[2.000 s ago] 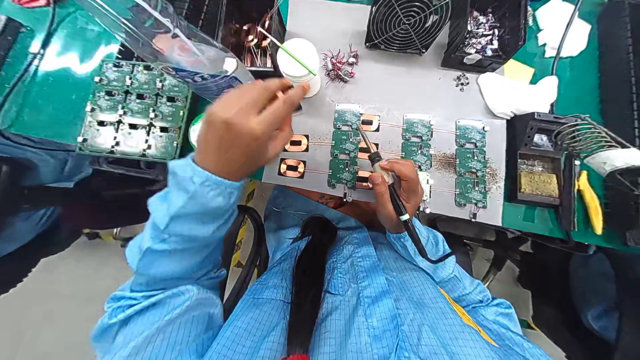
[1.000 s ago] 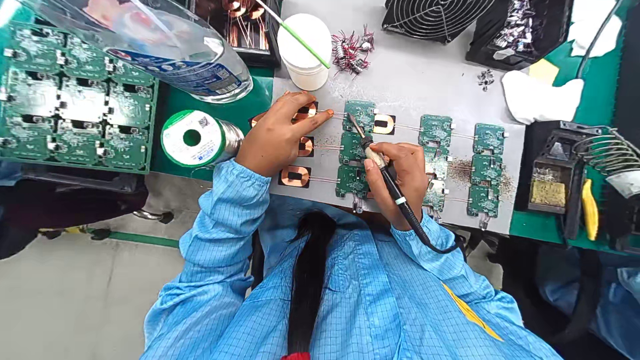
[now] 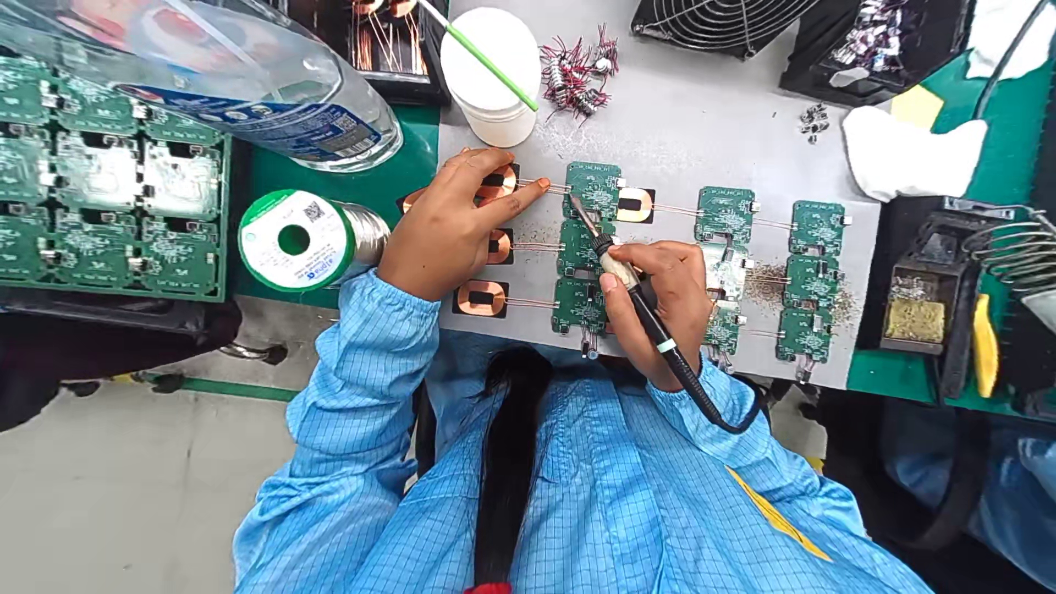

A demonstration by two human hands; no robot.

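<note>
My right hand (image 3: pixel 660 305) grips a soldering iron (image 3: pixel 615 264) like a pen. The iron's tip is at the left edge of the top green circuit board (image 3: pixel 593 191) in the nearest column. My left hand (image 3: pixel 458 223) rests with spread fingers over the top copper coil (image 3: pixel 497 183), its index fingertip on the thin wires that run from coil to board. Below it lie another copper coil (image 3: pixel 500 246), partly covered, and a bottom coil (image 3: pixel 481 299), each wired to a board. Further right, another coil (image 3: pixel 634 205) is wired to a second column of boards (image 3: pixel 726 214).
A solder wire spool (image 3: pixel 293 239) stands left of my left hand, near a large clear bottle (image 3: pixel 330 124). Behind are a white tub (image 3: pixel 493 74) with a green stick, a heap of small wired parts (image 3: pixel 577 78) and a fan (image 3: pixel 726 21). An iron stand with sponge (image 3: pixel 916 320) is at right.
My left hand has come down from above the mat, where it was raised two seconds ago, onto the coil and its wires. My right hand still holds the soldering iron at the board.
</note>
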